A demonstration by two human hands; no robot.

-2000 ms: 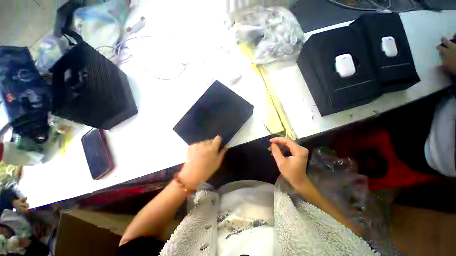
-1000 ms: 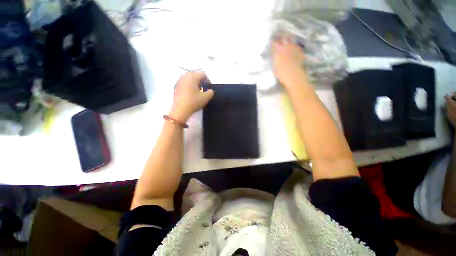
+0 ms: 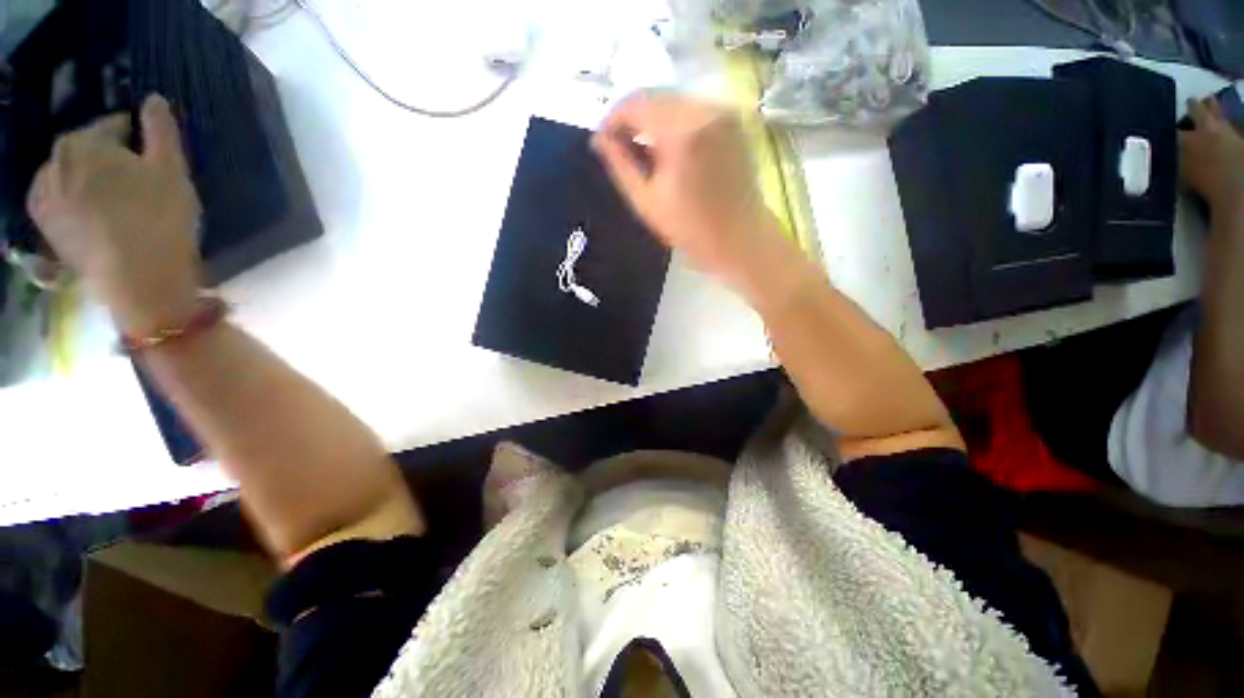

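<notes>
A flat black tray base (image 3: 546,307) lies on the white bench in front of me. A short white coiled cable (image 3: 576,266) lies on its middle. My right hand (image 3: 689,171) is over the tray's top right corner, blurred, with fingers curled; whether it holds anything I cannot tell. My left hand (image 3: 120,211) is at the tall stack of black trays (image 3: 259,164) at the left, its fingers over the stack's near face; its grip is not clear.
Black trays with white cases (image 3: 1033,199) overlap at the right. A clear bag of cables (image 3: 853,62) lies at the far side, beside a yellow strip (image 3: 785,177). A phone (image 3: 171,423) is partly under my left arm. Another person's hand (image 3: 1211,143) is at the right edge. A brown carton (image 3: 171,614) stands below.
My left hand has gone from the tray base to the stack at the left. My right hand has left the bag. The white cable now lies on the tray base, which is tilted differently.
</notes>
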